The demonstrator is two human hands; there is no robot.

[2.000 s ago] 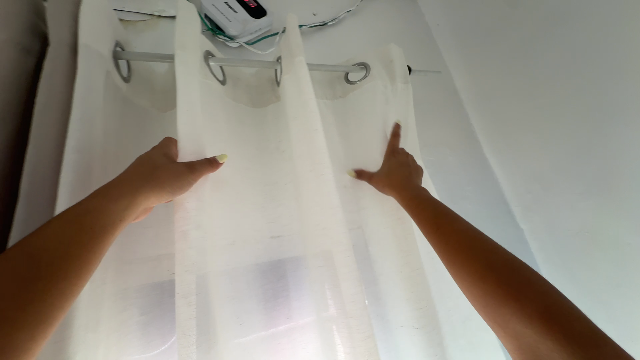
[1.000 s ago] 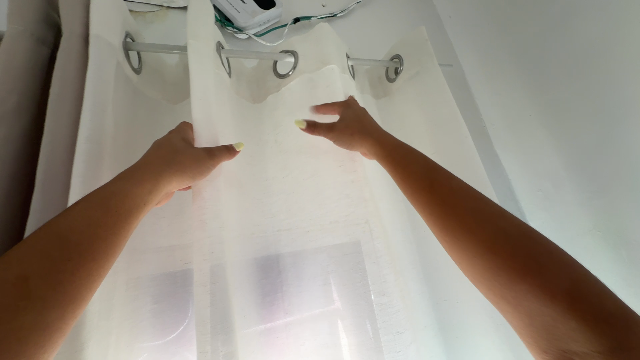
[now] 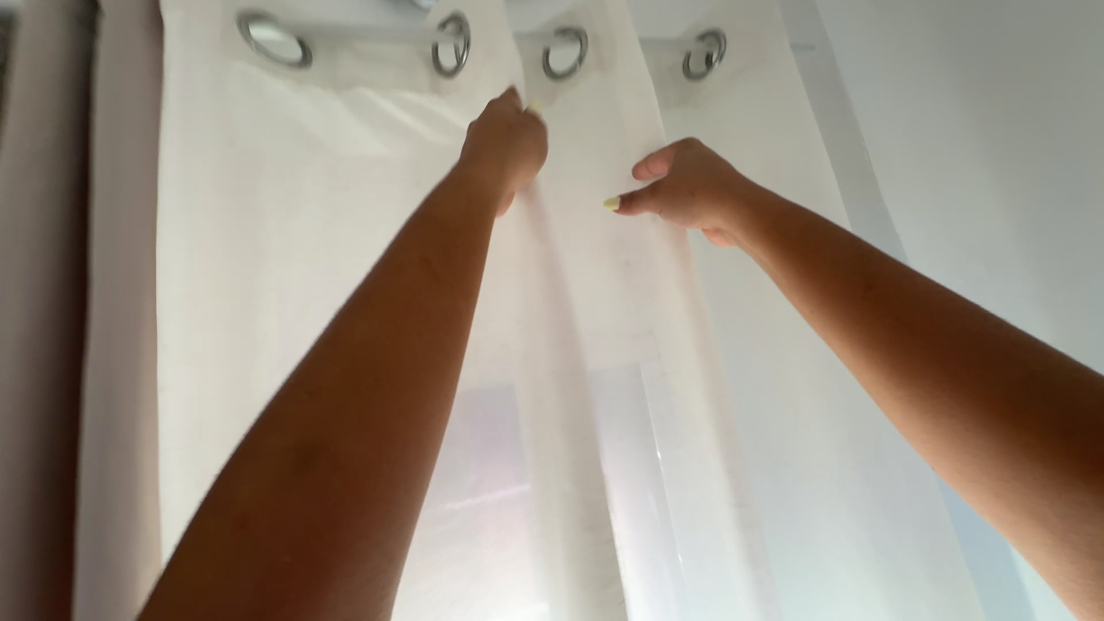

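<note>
A sheer white curtain (image 3: 345,224) hangs by metal eyelets from a curtain rod (image 3: 371,36). My left hand (image 3: 509,142) pinches a fold of the curtain below the two middle eyelets, its fingers closed on the cloth. To its right and slightly lower, my right hand (image 3: 686,185) has a second fold between thumb and fingers, below the rightmost eyelet (image 3: 705,54). Its thumb and forefinger tips are apart at the left side of that fold. Fingers behind the cloth are partly hidden.
A thicker greyish-pink curtain (image 3: 125,285) hangs in folds along the left side. The pale wall (image 3: 975,147) rises at the right. Light from a window (image 3: 492,483) comes through the sheer cloth low in the view.
My left hand has moved right to another fold, nearer my right hand. The cloth between the left eyelets is spread wider. My right hand now has a fold in it. The view has shifted.
</note>
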